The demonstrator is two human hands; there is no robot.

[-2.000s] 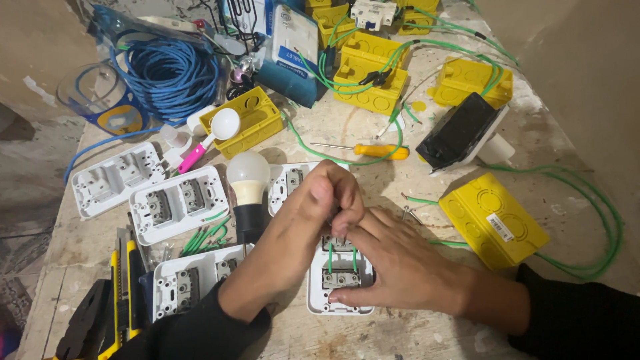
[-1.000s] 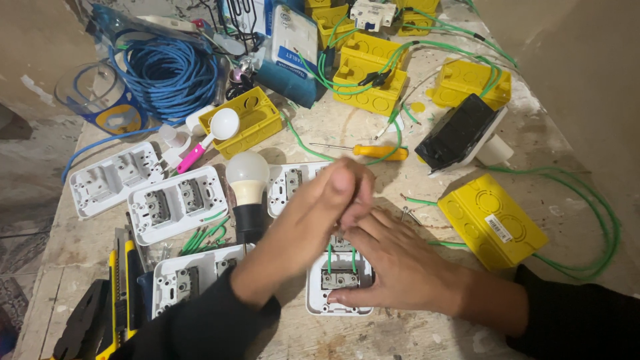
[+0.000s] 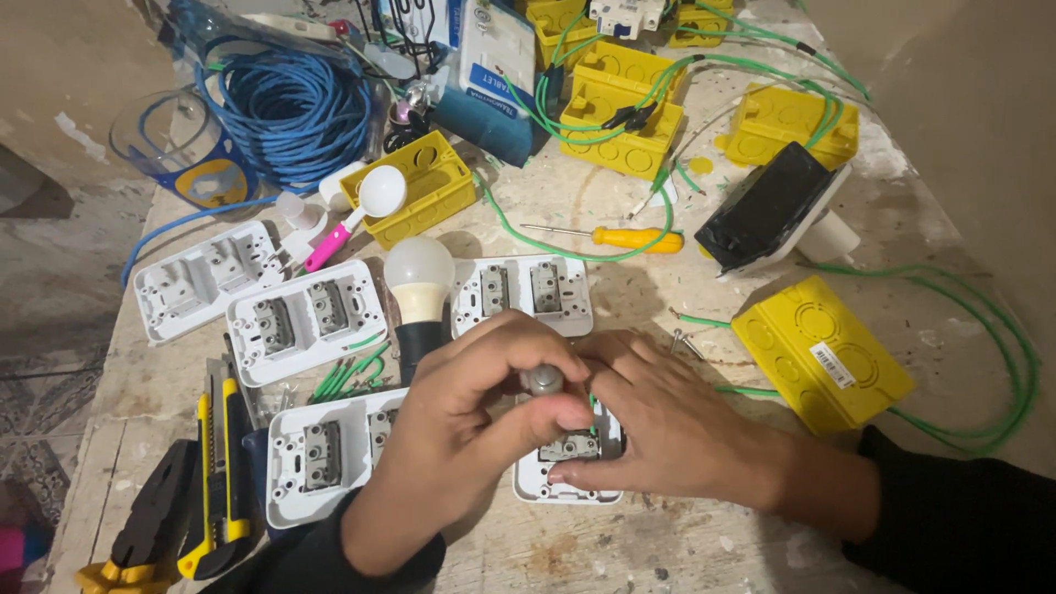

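Observation:
My left hand (image 3: 495, 404) grips the grey end of a small tool (image 3: 544, 379), probably a screwdriver handle seen from above; its lower part is hidden. Under both hands lies a white switch plate (image 3: 569, 492), with a grey switch module (image 3: 569, 447) and a bit of green wire showing. My right hand (image 3: 676, 421) rests over the plate's right side, fingers spread and thumb across its lower part, holding it against the table. Other white plates (image 3: 305, 322) (image 3: 524, 294) with grey modules lie to the left and behind. A light bulb (image 3: 419, 276) stands in a black socket just behind my left hand.
Pliers (image 3: 153, 503) and a yellow utility knife (image 3: 235, 462) lie at left. Behind are a blue cable coil (image 3: 289, 115) and a yellow-handled screwdriver (image 3: 635, 239). A yellow electrical box (image 3: 821, 355) with green wires and a black-backed device (image 3: 763, 210) sit at right, loose screws (image 3: 686, 342) nearby.
My left hand's fingers have turned and opened out somewhat, so the tool's grey end now shows between them. My right hand stays on the plate.

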